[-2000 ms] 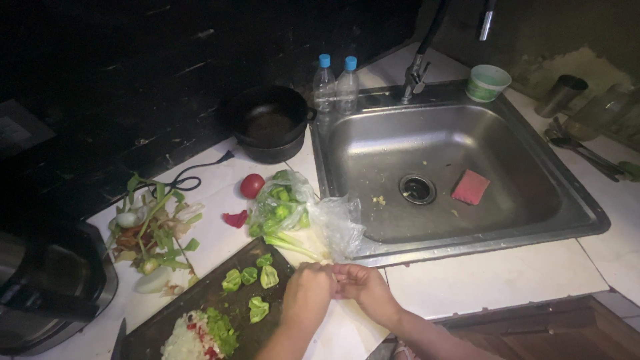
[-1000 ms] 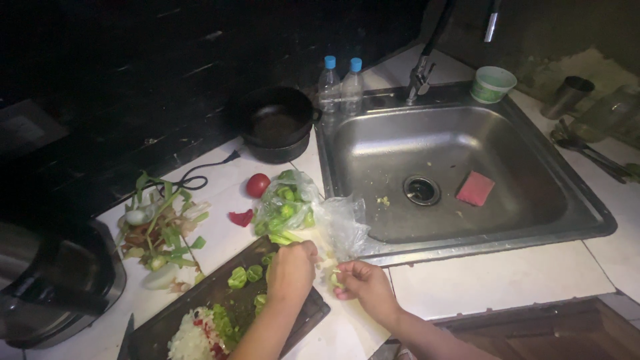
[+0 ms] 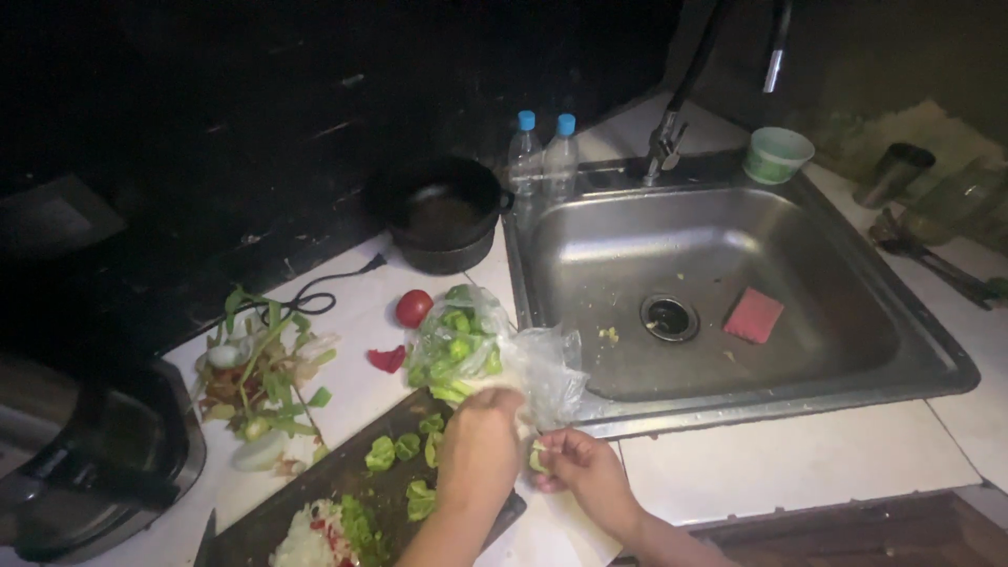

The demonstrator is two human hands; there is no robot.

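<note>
My right hand [image 3: 579,472] pinches a small piece of green vegetable [image 3: 538,457] between thumb and fingers, just right of the cutting board. My left hand [image 3: 484,441] is over the right part of the dark cutting board [image 3: 315,465], its fingertips near the clear plastic bag [image 3: 551,374]; what its fingers hold is hidden. Several green vegetable pieces [image 3: 380,454] lie on the board beside chopped white, red and green vegetables [image 3: 315,535]. Behind the hands, green vegetables [image 3: 458,335] sit in the bag, with a red tomato [image 3: 413,308] and a red piece [image 3: 387,359] to their left.
A steel sink [image 3: 787,378] with a pink sponge [image 3: 754,316] is at right. Two blue-capped bottles [image 3: 560,161] and a black pot [image 3: 445,216] stand behind. Vegetable scraps [image 3: 268,378], a power cord [image 3: 315,298] and a black appliance [image 3: 102,472] are at left. A knife tip [image 3: 208,528] shows beside the board.
My hands were together two seconds ago and are now apart. The right hand has a green piece showing in its fingers.
</note>
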